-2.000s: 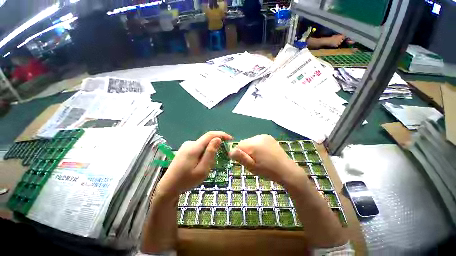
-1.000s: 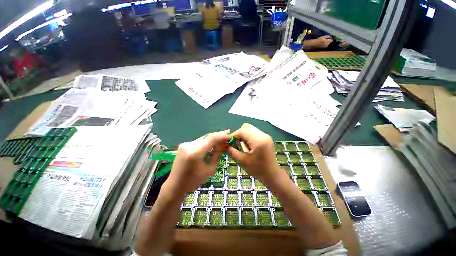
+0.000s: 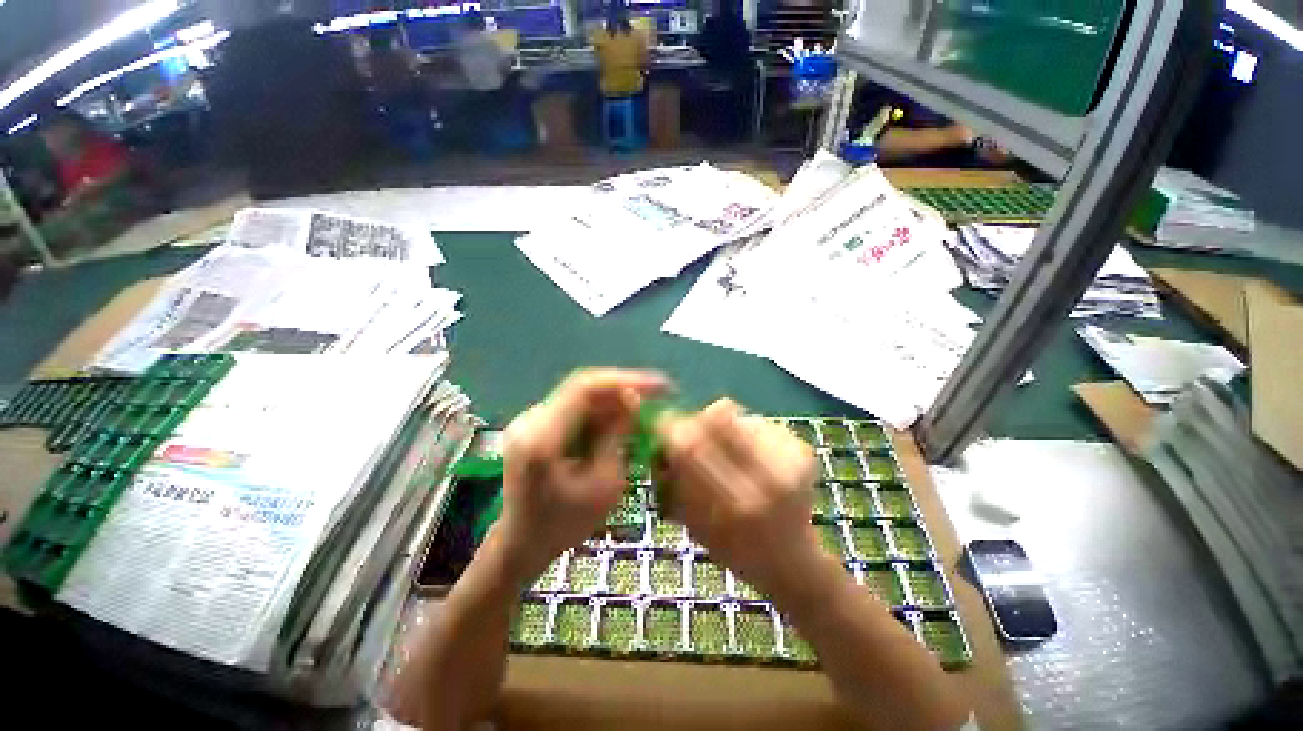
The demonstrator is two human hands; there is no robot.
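A circuit board panel point(image 3: 686, 628), a grid of yellow-green squares with silvery borders, lies in front of me on brown cardboard. My left hand point(image 3: 565, 464) and my right hand point(image 3: 736, 479) are bare and close together above the panel's upper part. Both hold a small bright green piece point(image 3: 647, 431) between their fingers; it is blurred, so its exact shape cannot be told. The hands hide part of the panel's upper left. More green material point(image 3: 479, 469) shows at the left edge of my left hand.
A dark phone point(image 3: 455, 531) lies left of the panel, beside a newspaper stack point(image 3: 272, 500) with a green panel point(image 3: 107, 479) on it. Loose newspapers point(image 3: 843, 271) lie behind. A metal post point(image 3: 1029, 257), second phone point(image 3: 1012, 588) and layered stack point(image 3: 1229, 486) are at right. People are beyond.
The hands have stayed over the panel's upper part. My right hand's fingers have curled in against the green piece, and more green shows between the hands. The camera view has shifted slightly.
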